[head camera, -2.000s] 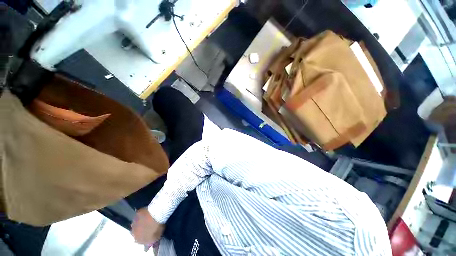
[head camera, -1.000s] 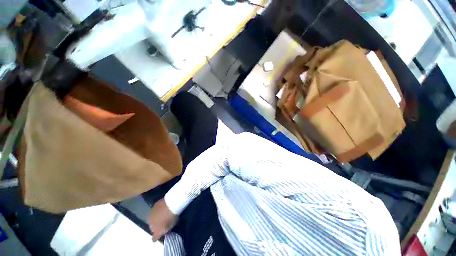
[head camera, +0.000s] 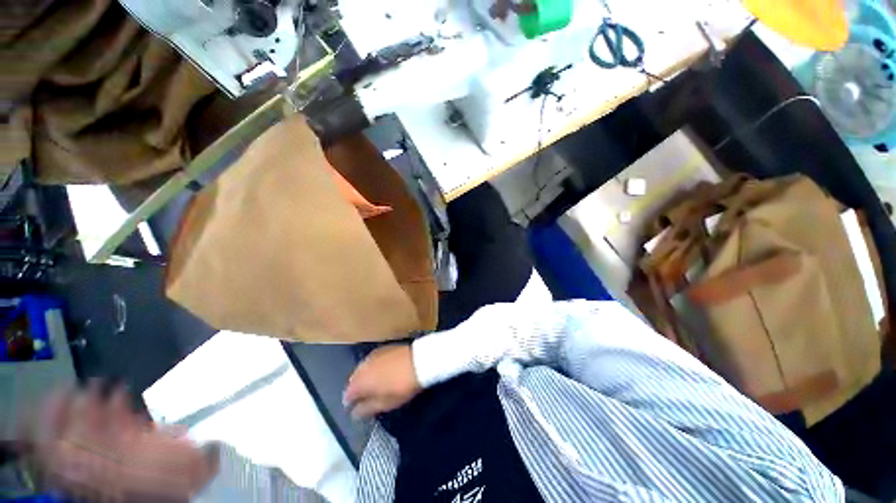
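A part-sewn tan bag body (head camera: 295, 241) hangs around the arm of the cylinder-arm sewing machine (head camera: 422, 79), left of centre. Its opening faces right and shows a darker brown inside with an orange-brown flap. My right hand (head camera: 383, 380) is just below the bag's lower edge, in front of my body, with its fingers loosely curled. No held thing shows there, but its palm side is hidden. My left hand (head camera: 123, 447) is raised at the lower left, strongly blurred, with fingers apart and nothing visible in it. Neither hand is on the bag.
Stacked bag bodies (head camera: 786, 305) sit at the right beside a pale board (head camera: 653, 196). Dark scissors (head camera: 616, 45) and a green thread cone (head camera: 545, 15) are on the machine table. Brown pieces (head camera: 108, 98) lie upper left. A white sheet (head camera: 246, 393) is beside my lap. A fan (head camera: 855, 88) stands upper right.
The view has turned, so the bag, machine and stack appear farther right. My left hand has come into view at the lower left. My right hand stays near my lap below the bag.
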